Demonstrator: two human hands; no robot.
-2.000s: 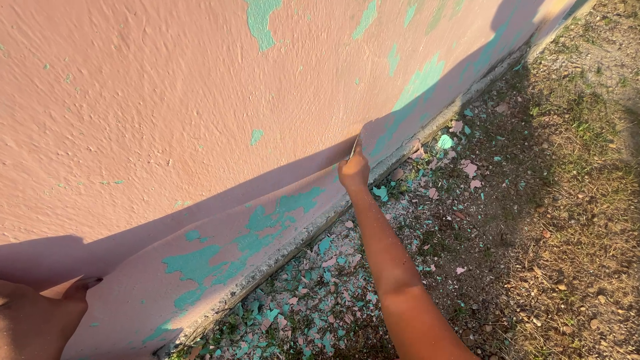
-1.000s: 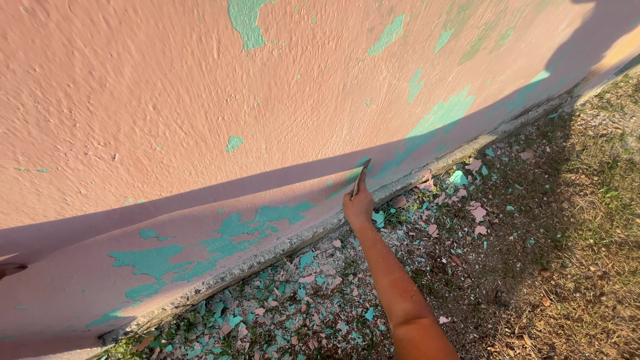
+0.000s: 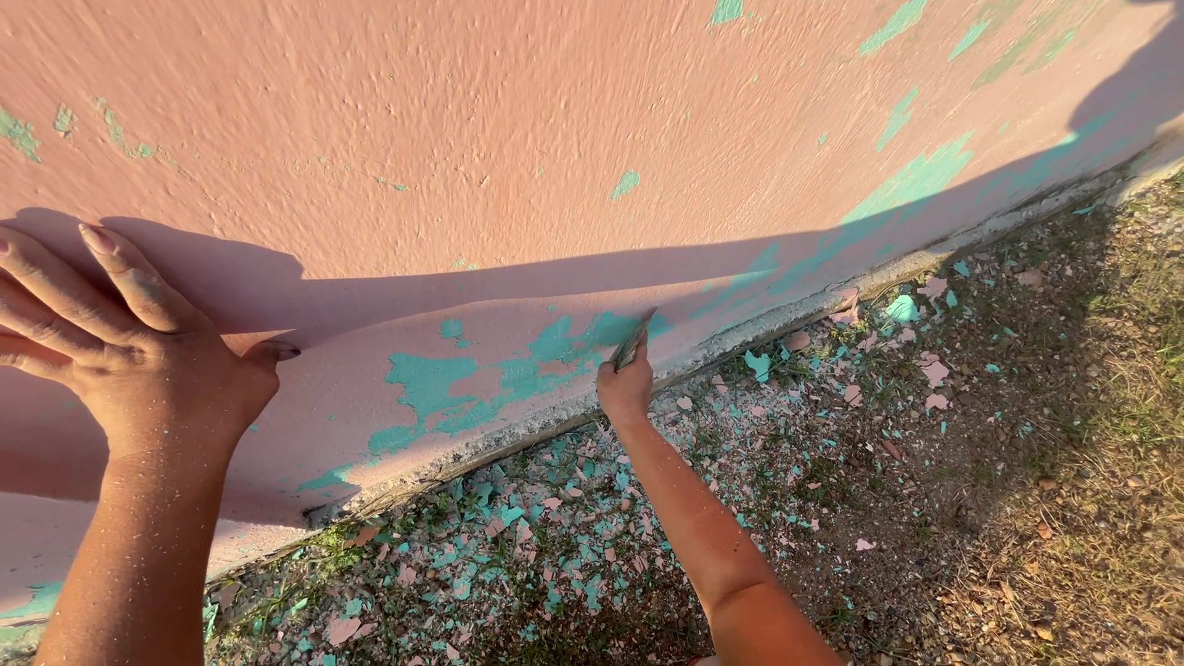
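Observation:
A pink painted wall (image 3: 444,120) fills the upper view, with turquoise patches (image 3: 435,381) low down where the pink is gone. My left hand (image 3: 139,342) lies against the wall at the left, fingers spread, holding nothing; pale specks dot its skin. Low on the wall near the centre, my right hand (image 3: 626,384) grips a thin flat scraper (image 3: 632,342), whose tip meets the wall beside a turquoise patch. The scraper's handle is mostly hidden by the fingers.
A rough concrete ledge (image 3: 555,416) runs along the wall's foot. Pink and turquoise paint flakes (image 3: 518,546) litter the soil and sparse grass. Dry grass (image 3: 1091,518) lies in sunlight at the right.
My left hand, only partly seen at the left edge before, now shows fully with spread fingers on the wall. My right hand still holds the scraper. The view has shifted.

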